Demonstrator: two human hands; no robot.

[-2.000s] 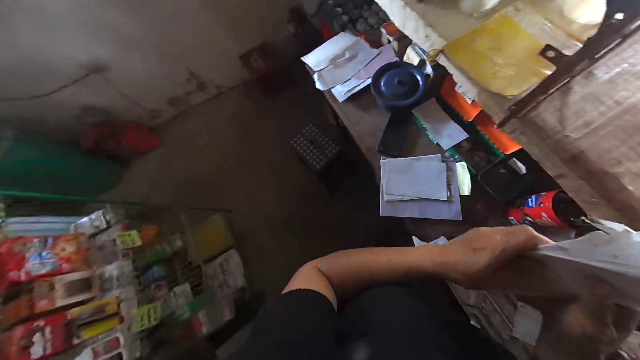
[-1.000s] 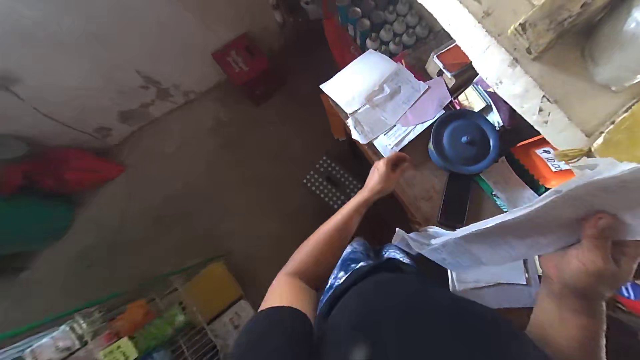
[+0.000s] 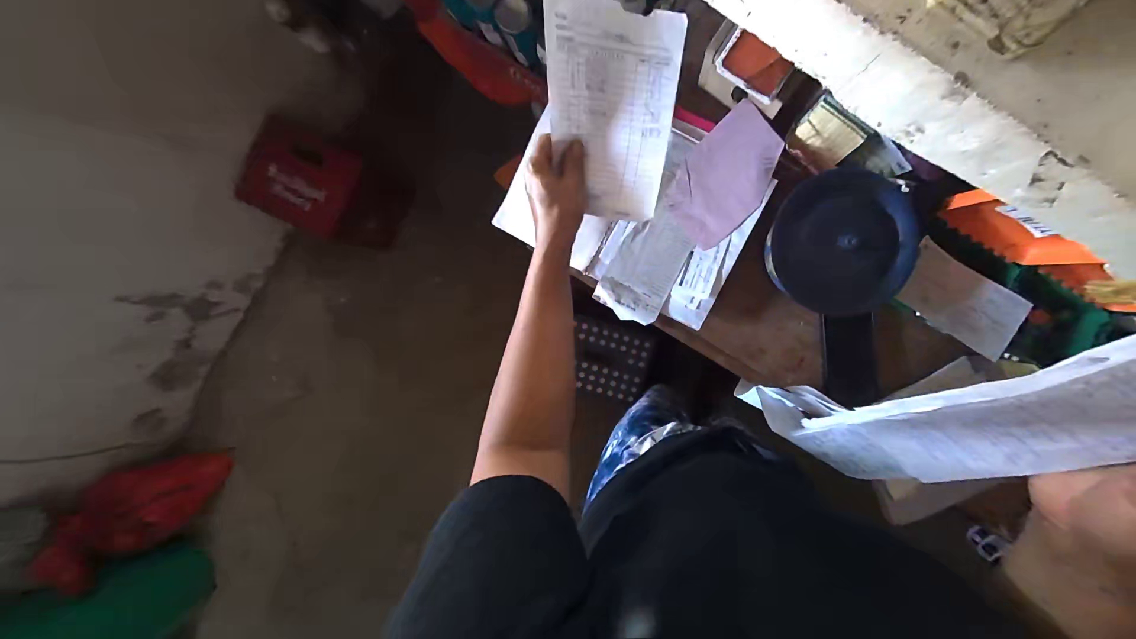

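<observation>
My left hand (image 3: 557, 186) grips the lower left edge of a printed sheet of paper (image 3: 612, 106), raised over other papers on the wooden table. A pink sheet (image 3: 728, 173) and a crumpled paper (image 3: 652, 257) lie just right of it. At the right edge, my right hand (image 3: 1078, 510) holds a large bundle of white papers (image 3: 958, 426), which hides most of its fingers. Between the hands stands a round dark-blue lidded container (image 3: 843, 240), beside a black flat object (image 3: 849, 359) on the tabletop (image 3: 763, 342).
A whitewashed ledge (image 3: 941, 98) runs along the table's far side, with orange trays (image 3: 1021, 235) below it. A dotted dark stool or crate (image 3: 612, 359) stands under the table edge. A red plastic crate (image 3: 297, 182) is against the wall, and red and green bags lie lower left.
My left hand, bare above the table edge one second ago, now holds a printed sheet. The right hand still holds the paper bundle. The view has shifted toward the loose papers.
</observation>
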